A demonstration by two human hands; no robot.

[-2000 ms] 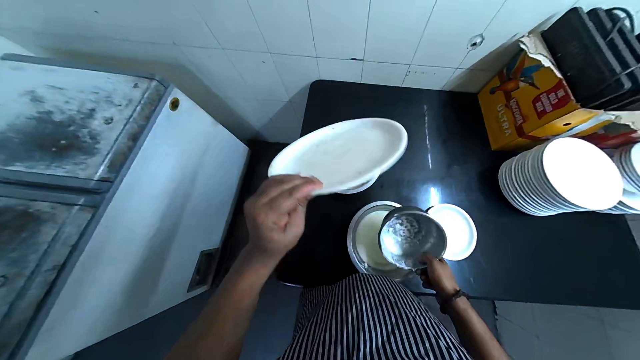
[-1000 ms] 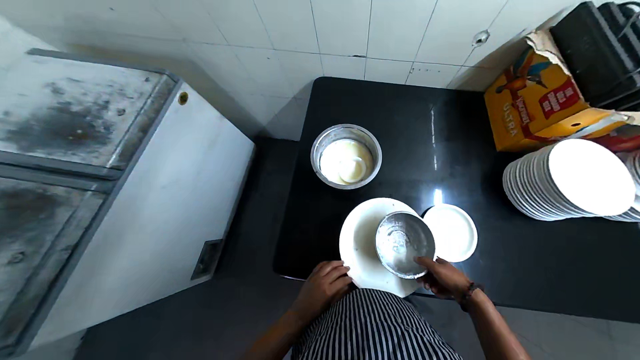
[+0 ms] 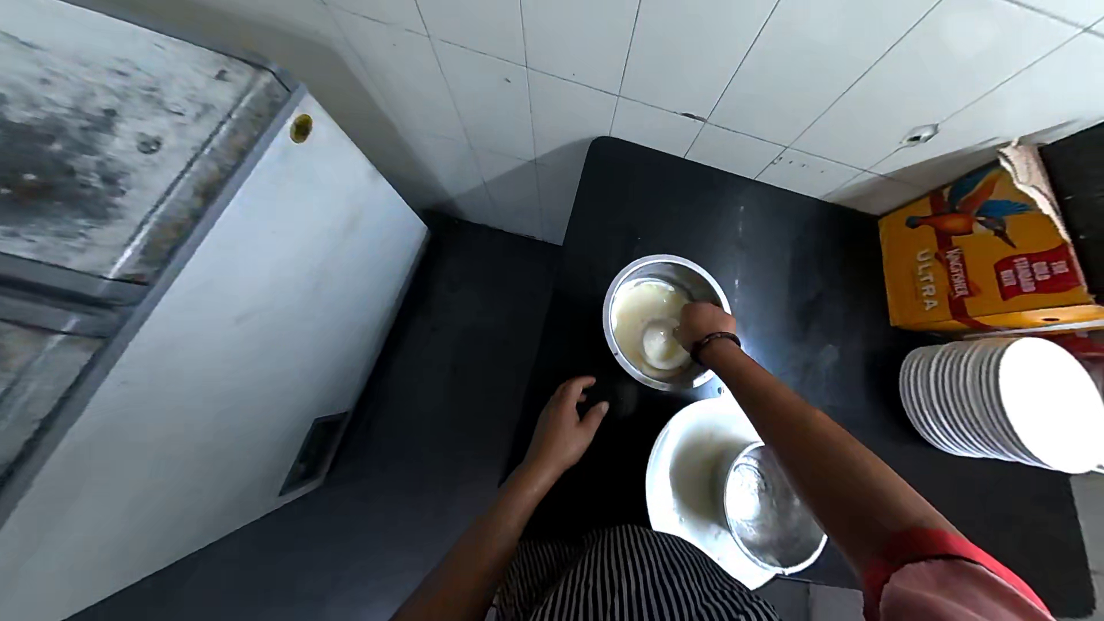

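Note:
My right hand (image 3: 703,329) reaches into a steel bowl (image 3: 614,345) of pale, creamy liquid (image 3: 642,306). Its fingers are curled next to a small round white form (image 3: 662,343) in the liquid; whether they hold anything is hidden. My left hand (image 3: 565,427) hovers over the dark counter left of the bowls, fingers apart, holding nothing. Nearer my body lies a white oval plate (image 3: 677,483). An empty-looking metal bowl (image 3: 770,513) rests on its right part, partly under my right forearm.
A black countertop (image 3: 785,259) meets a white tiled wall (image 3: 655,52). On the right stand a stack of white plates (image 3: 1048,405) and a yellow Kingfisher carton (image 3: 957,259). A large white-sided appliance (image 3: 267,319) with a stained metal top occupies the left.
My right hand has let go of the metal bowl, which stays on the oval plate, and has moved into the bowl of creamy liquid. My left hand has left the oval plate's edge.

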